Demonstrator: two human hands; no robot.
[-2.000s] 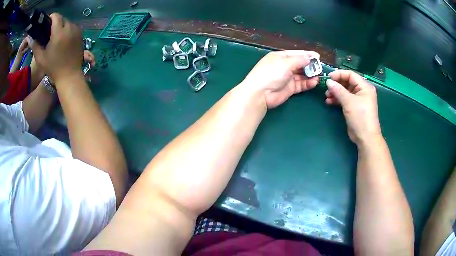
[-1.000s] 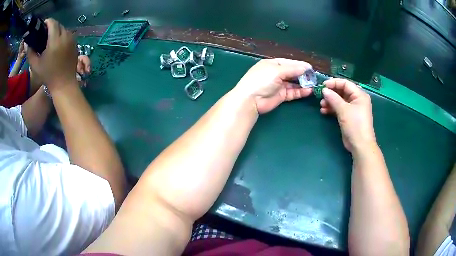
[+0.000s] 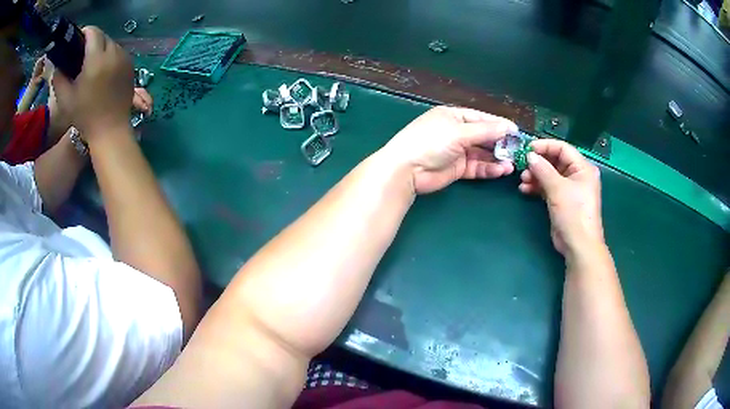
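Observation:
My left hand (image 3: 458, 152) holds a small silvery, clear housing (image 3: 506, 147) in its fingertips above the bench. My right hand (image 3: 567, 180) pinches a small green circuit board (image 3: 523, 156) at the housing's right side. The board overlaps the housing's edge in view; whether it sits inside cannot be told. A loose pile of silvery square housings (image 3: 293, 117) lies on the green bench top (image 3: 464, 264) to the left of my hands, with green showing inside several of them.
A green basket (image 3: 203, 54) stands at the upper left, with dark specks (image 3: 172, 97) beside it. The left neighbour's hand holds a black driver (image 3: 64, 46). Small units (image 3: 437, 46) lie on the dark belt (image 3: 512, 64). Another person's arm (image 3: 695, 351) shows at lower right.
The green board has moved up against the housing, and both hands are slightly lower than at first. The units on the belt have shifted left.

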